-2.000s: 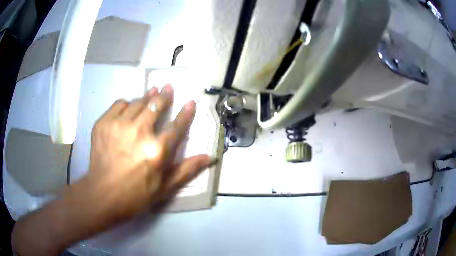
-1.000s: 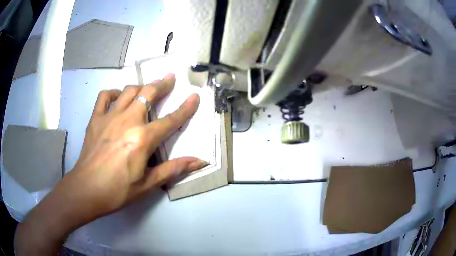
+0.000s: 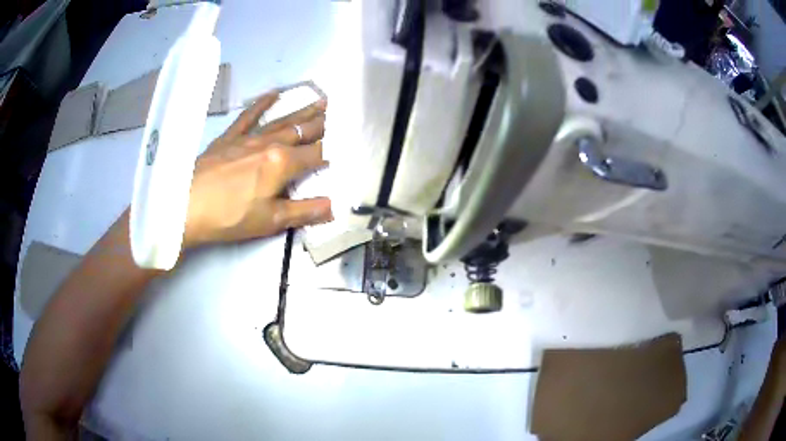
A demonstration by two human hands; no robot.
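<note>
My left hand lies flat, fingers spread, on the white template and the grey-beige cloth piece under it. The hand is left of and behind the needle. The machine head hides the fingertips and much of the template. The cloth's front edge lies beside the presser foot, over the left part of the shiny needle plate. My right hand is out of the picture; only part of a forearm shows at the right edge.
The white sewing machine head overhangs the work. A long white object crosses above my left wrist. A tension knob sits right of the needle. A brown stack lies front right. Grey-beige pieces lie back left and at left.
The view has shifted. My left hand, template and cloth have moved back past the needle; the cloth's front edge, earlier well in front of the foot, is now beside it.
</note>
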